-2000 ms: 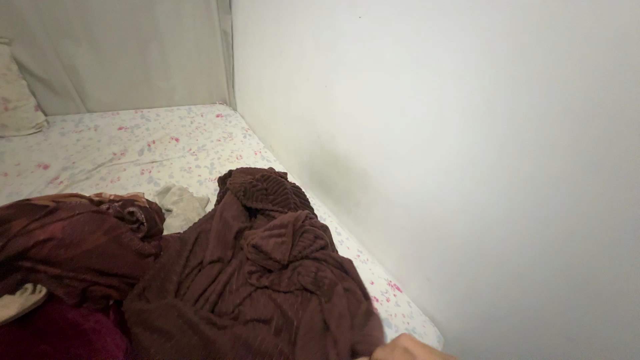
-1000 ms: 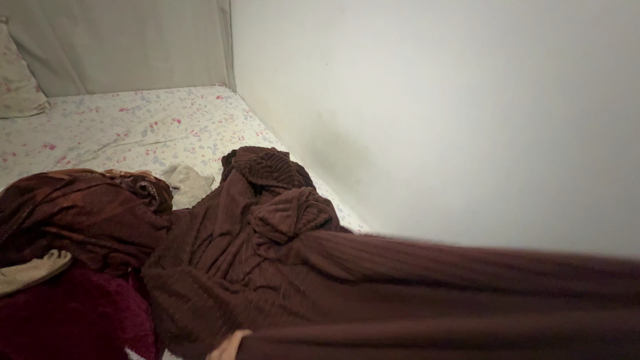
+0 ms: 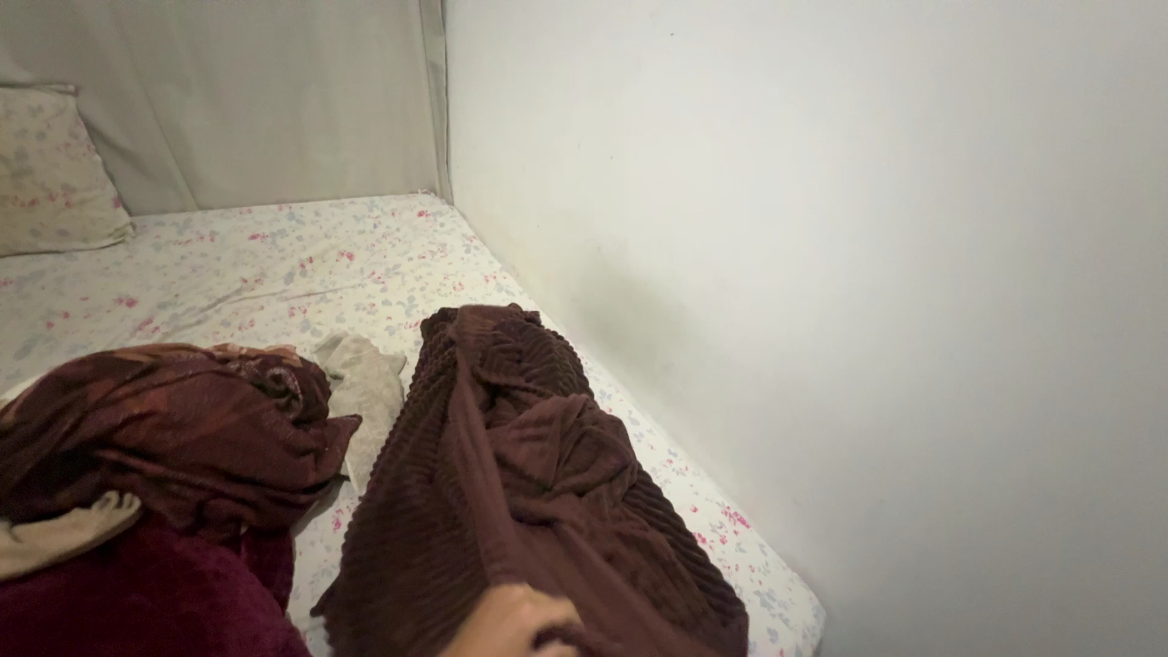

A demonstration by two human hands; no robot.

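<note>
A dark brown ribbed blanket (image 3: pixel 411 511) lies bunched on the bed, its far end gathered near the wall. At the bottom middle, my left hand (image 3: pixel 520 620) is closed around a smooth brown fold of it, and the fold runs away from the hand toward the far end. My right hand is out of view. Left of the brown blanket sits a crumpled maroon patterned blanket (image 3: pixel 182 429). A plum-coloured plush cloth (image 3: pixel 146 593) is below it, with a beige cloth strip (image 3: pixel 73 538) across its edge.
A floral bedsheet (image 3: pixel 301 265) covers the mattress. A small beige cloth (image 3: pixel 365 392) rests between the two blankets. One floral pillow (image 3: pixel 55 173) leans at the far left against a grey curtain (image 3: pixel 274 100). The white wall (image 3: pixel 821 228) borders the bed's right side.
A second ago the brown blanket stretched out past the right edge of view; now that stretch is gone and the fabric lies gathered on the bed. My left hand has moved right.
</note>
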